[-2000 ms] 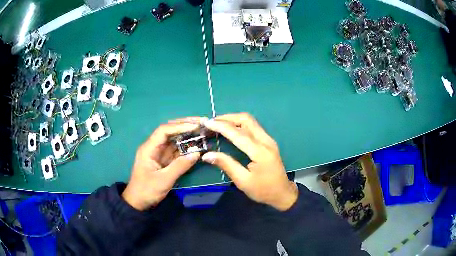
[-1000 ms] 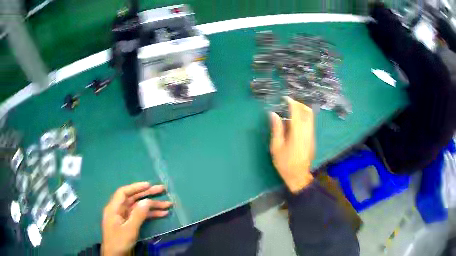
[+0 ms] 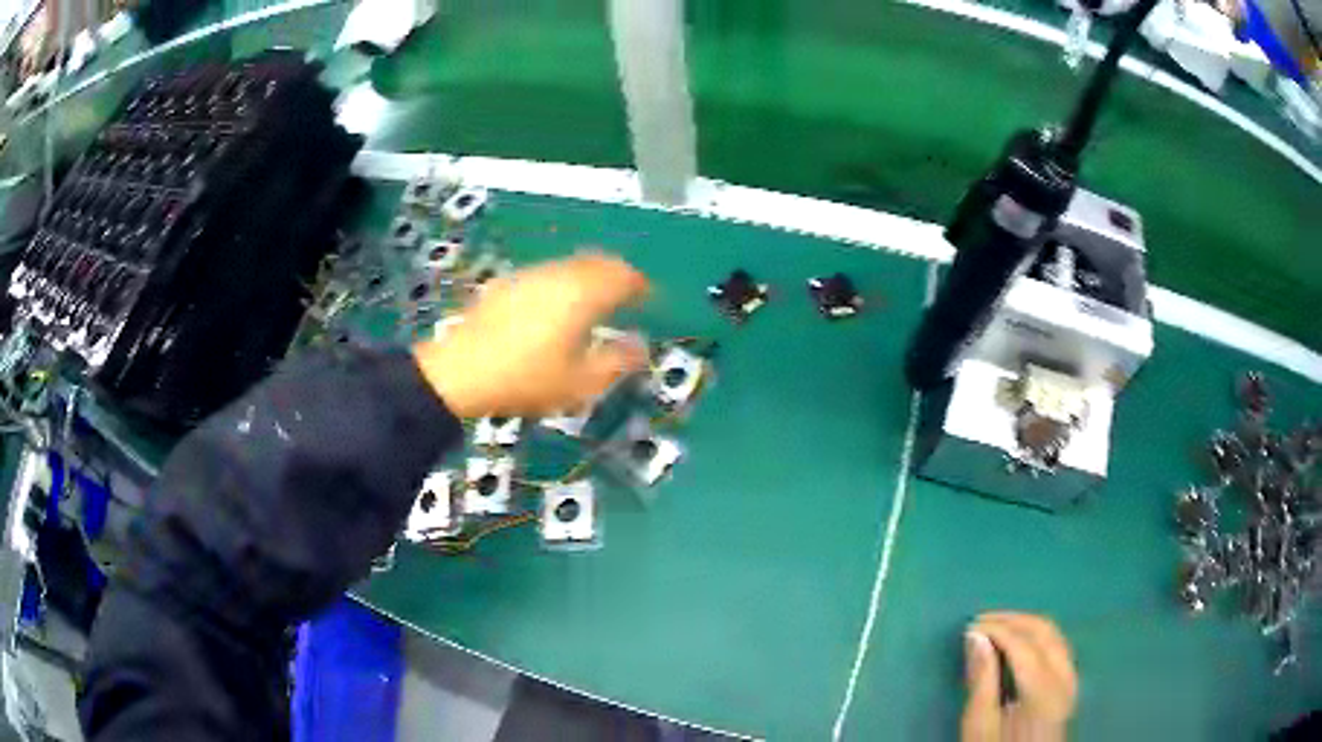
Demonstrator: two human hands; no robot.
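Observation:
Clear housings with white faces, dark round holes and thin wires [image 3: 568,510] lie spread at left. My left hand [image 3: 537,336] is over them, blurred, thumb and fingers apart; a white-faced part shows by the fingertips, and I cannot tell if it is gripped. My right hand [image 3: 1027,670] is at the lower right, cut off by the bottom edge, fingers curled; a dark sliver shows at them, unclear if held. Two black inserts [image 3: 738,296] lie at top centre. The black electric screwdriver [image 3: 998,258] hangs beside the white screw feeder [image 3: 1019,438].
A tall black ribbed stack [image 3: 189,218] stands at far left. Finished modules [image 3: 1258,507] are piled at right. A white dividing line [image 3: 877,594] crosses the green mat [image 3: 725,580]. A blue bin [image 3: 345,678] is below the bench. A pale upright post [image 3: 655,102] stands behind.
The view has swung left. My left hand has moved from near the dividing line to the white-faced housings. My right hand has left the finished pile and is now low, with fingers curled.

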